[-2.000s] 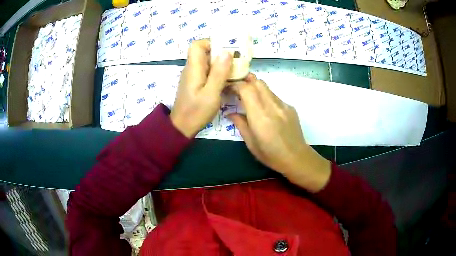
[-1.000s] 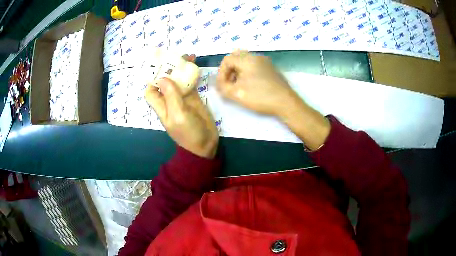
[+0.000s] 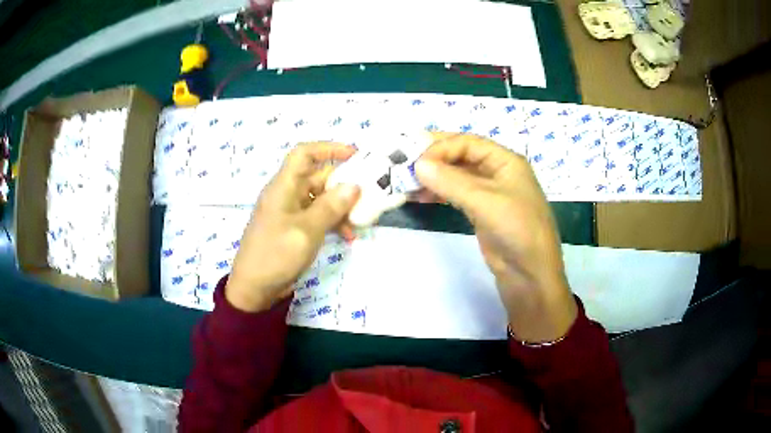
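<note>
My left hand (image 3: 292,216) holds a cream-white plastic housing (image 3: 365,207) by its left side, thumb on top. The housing is tilted and shows dark square openings. My right hand (image 3: 494,190) pinches a small white adhesive pad (image 3: 407,176) with blue print at the housing's right side. The fingertips hide part of the pad, and whether it is stuck down I cannot tell. Both hands are over two long adhesive pad sheets, the far one (image 3: 609,152) printed with blue logos, the near one (image 3: 431,283) mostly bare white on its right part.
An open carton (image 3: 135,194) of white pieces stands at left. A yellow-and-black screwdriver (image 3: 194,59) lies behind it. Red leads (image 3: 245,34) lie by a white cover sheet (image 3: 406,38) at the back. Waiting housings (image 3: 607,20) lie on cardboard (image 3: 583,72) at the back right.
The view has shifted, showing more of the far bench. The housing has moved right relative to the sheets. My right hand has come to the housing, where the pad now shows.
</note>
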